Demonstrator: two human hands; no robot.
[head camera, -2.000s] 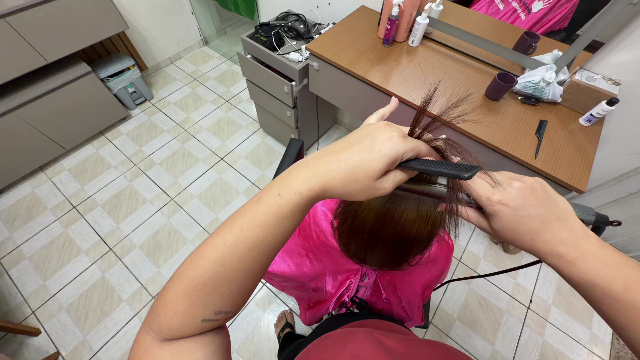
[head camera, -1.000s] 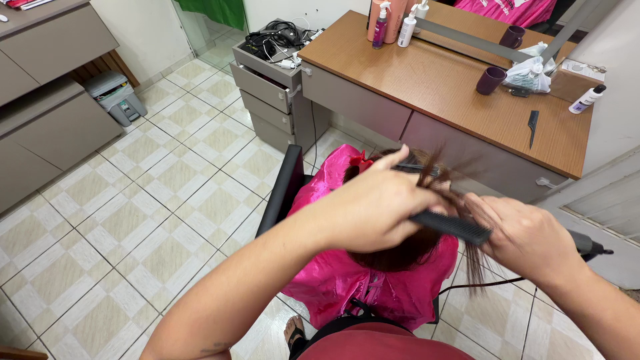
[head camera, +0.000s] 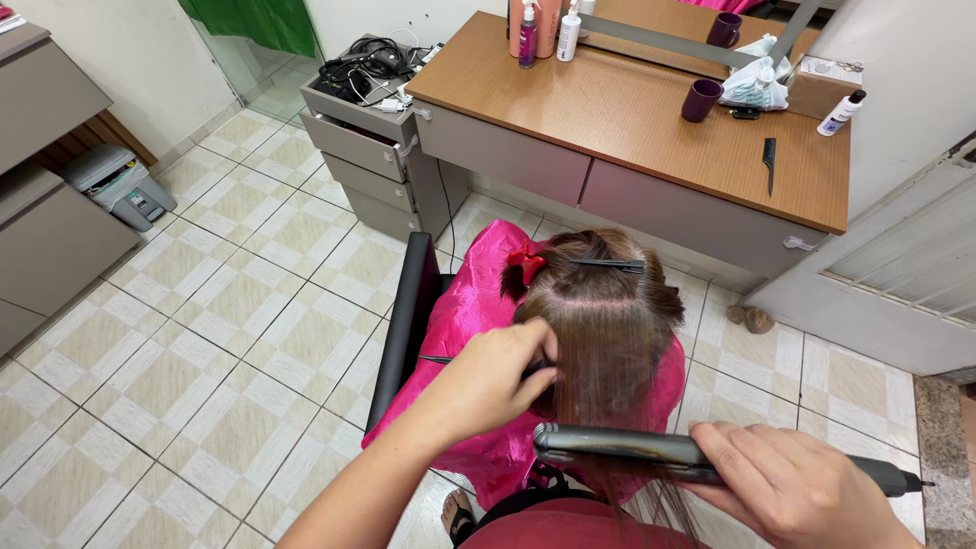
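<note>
My right hand (head camera: 785, 476) grips a dark hair straightener (head camera: 625, 450), whose plates lie across the ends of a section of brown hair (head camera: 602, 358). The hair belongs to a seated person in a shiny pink cape (head camera: 465, 305). At the left side of that hair is my left hand (head camera: 496, 377), fingers curled around a dark comb, mostly hidden; its thin tail (head camera: 436, 359) sticks out to the left. On top of the head a dark clip (head camera: 608, 264) holds parted hair, and a red clip (head camera: 526, 263) holds a bunch at the left.
A black chair armrest (head camera: 402, 328) borders the cape. Beyond stands a wooden counter (head camera: 610, 99) with bottles, a purple mug (head camera: 701, 100) and a tail comb (head camera: 769, 164). Left of it, a drawer unit (head camera: 358, 149) holds tangled cables. The straightener's cord end points right.
The straightener and my right hand have come down from the crown to the hair's ends. My left hand has moved left and lower, away from the straightener. The clips on the head now show.
</note>
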